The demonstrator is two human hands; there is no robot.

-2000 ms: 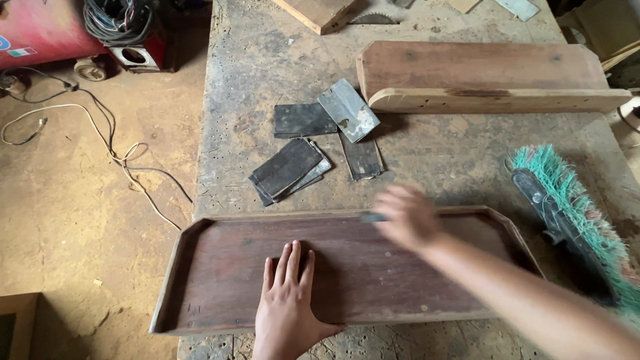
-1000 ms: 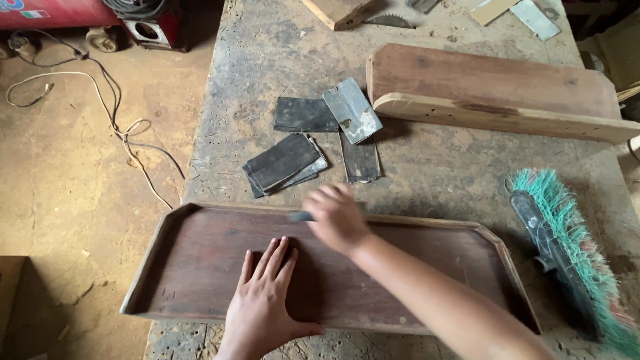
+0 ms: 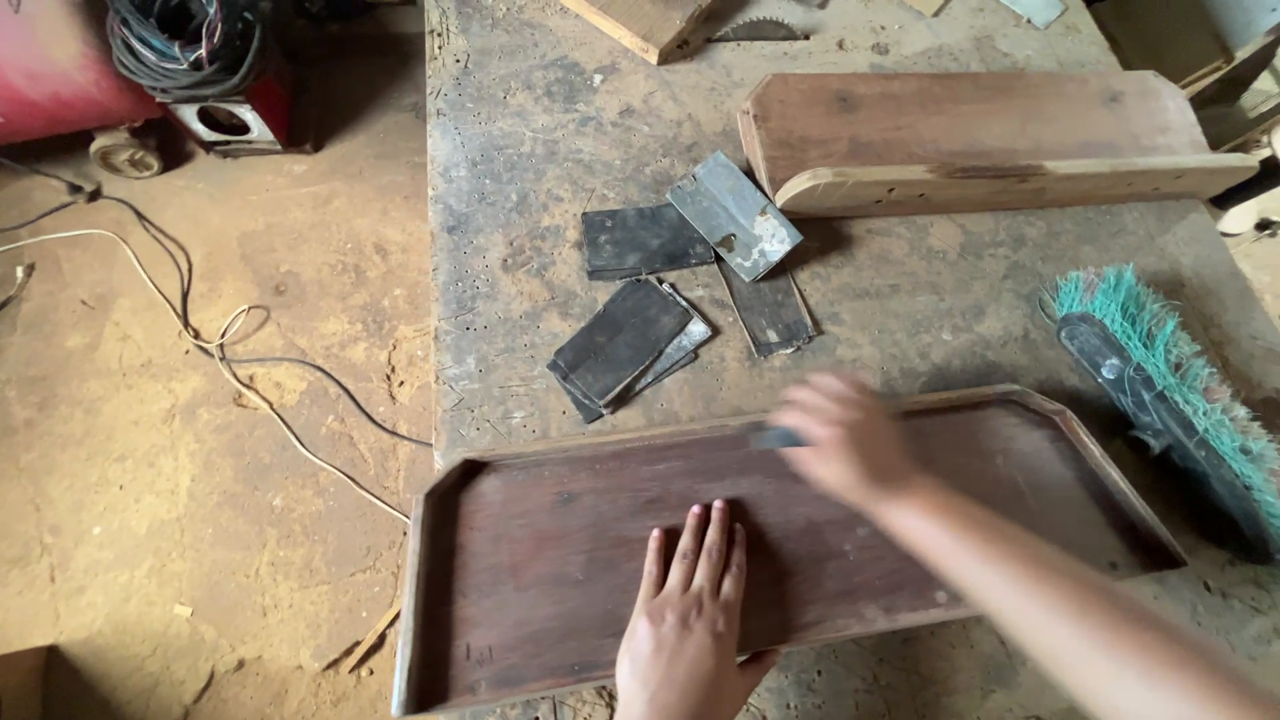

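A shallow dark wooden tray-like panel [image 3: 560,560] with raised edges and cut corners lies near me on the workbench. Flat on its surface, fingers slightly spread, rests my left hand [image 3: 690,610], holding nothing. My right hand [image 3: 850,435], blurred, grips a small dark piece [image 3: 778,437], possibly folded sandpaper, against the panel by its far edge. Beyond the panel lie folded dark abrasive sheets [image 3: 625,345], more dark sheets [image 3: 645,240] and a grey sheet-wrapped block or folded sheet [image 3: 735,215].
A second wooden piece [image 3: 980,120] lies at the bench's back right. A broom head with green bristles [image 3: 1160,400] sits at the right. Behind are a circular saw blade [image 3: 758,30] and a board [image 3: 650,25]. Cables [image 3: 215,345] cross the floor at left.
My right hand, with the dark piece, has moved left along the panel's far edge and then back right. My left hand stays pressed on the panel.
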